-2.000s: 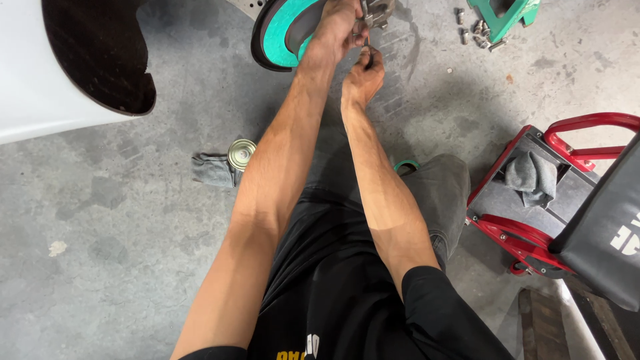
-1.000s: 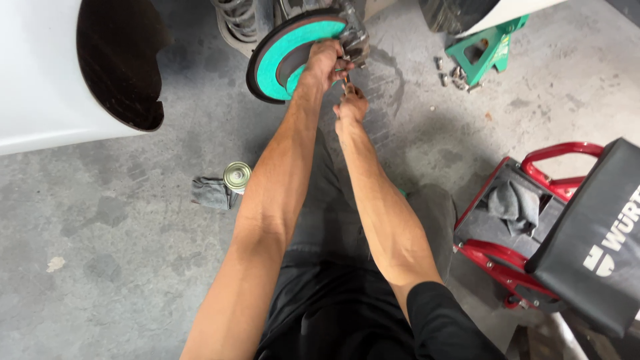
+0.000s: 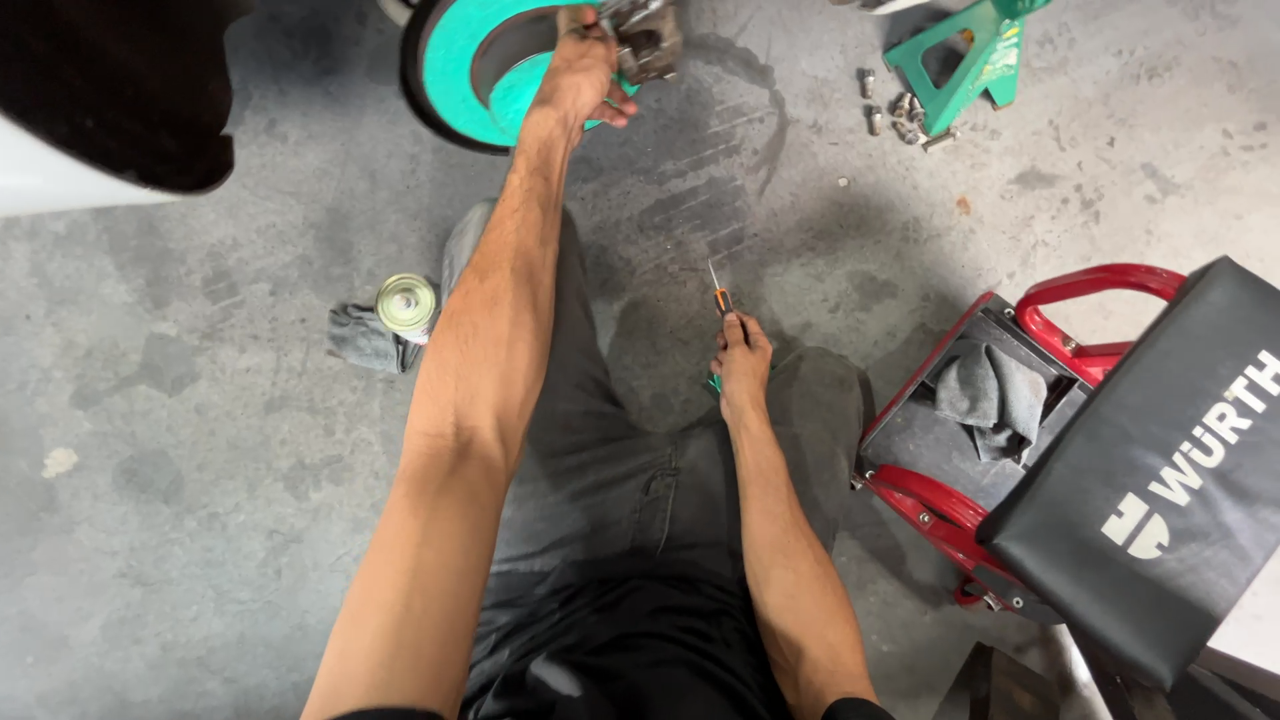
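My left hand [image 3: 582, 75] is at the top centre, against the brake caliper [image 3: 645, 40], its lower fingers spread; whether it grips the caliper cannot be told. Behind the hand is a wheel hub assembly with a turquoise disc face [image 3: 455, 75] and a dark outer rim. My right hand [image 3: 743, 360] is lower, over the floor near my knee, closed around the handle of a small thin-shafted screwdriver or pick [image 3: 721, 295] with an orange and black handle, its tip pointing up and away from me. Something green shows partly behind that hand.
A spray can [image 3: 406, 302] stands beside a grey cloth [image 3: 362, 338] at left. A green jack stand [image 3: 965, 65] with several bolts [image 3: 908, 118] is top right. A red-framed Würth rolling seat [image 3: 1150, 470] holds another grey cloth [image 3: 990, 395]. A white body panel [image 3: 60, 180] is top left.
My right hand has moved back from the caliper toward my knee, and the thin tool now shows plainly in it. My left hand stays up by the caliper.
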